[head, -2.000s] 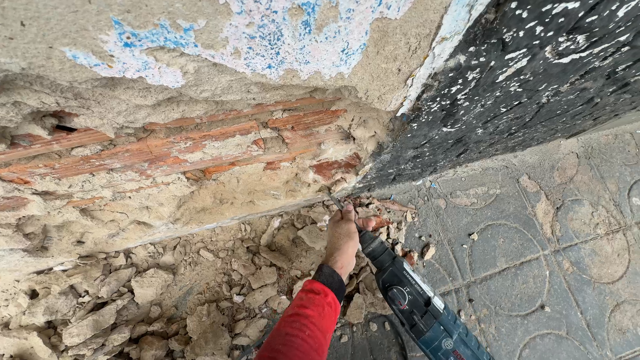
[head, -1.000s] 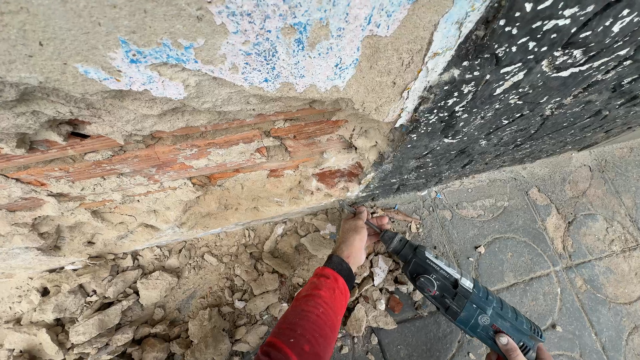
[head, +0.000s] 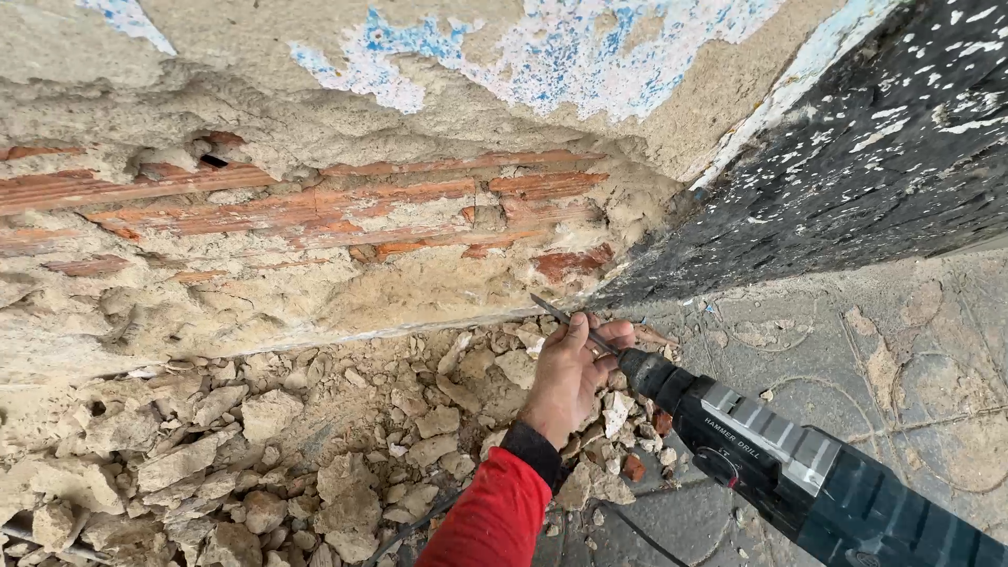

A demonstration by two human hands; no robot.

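My left hand [head: 571, 366], in a red sleeve with a black cuff, has its fingers around the shank of a steel chisel bit [head: 592, 337]. The bit is fitted in the chuck of a dark blue hammer drill [head: 776, 449], whose body runs down to the lower right corner. The bit's tip is close to the base of the wall, below the exposed red brick [head: 575, 262]. Whether the tip touches the wall, I cannot tell. My right hand is out of view, and so is the drill's rear end.
Plaster rubble [head: 268, 413] lies along the foot of the broken plaster wall [head: 441, 299]. A black-painted wall [head: 835, 150] meets it at the right. Grey patterned paving tiles [head: 906, 354] extend below it. A dark cable [head: 642, 531] runs over the ground at the bottom.
One second ago my right hand showed at the drill's rear; now it is outside the view. My left hand stays at the bit, and more of the bit shows beyond the fingers.
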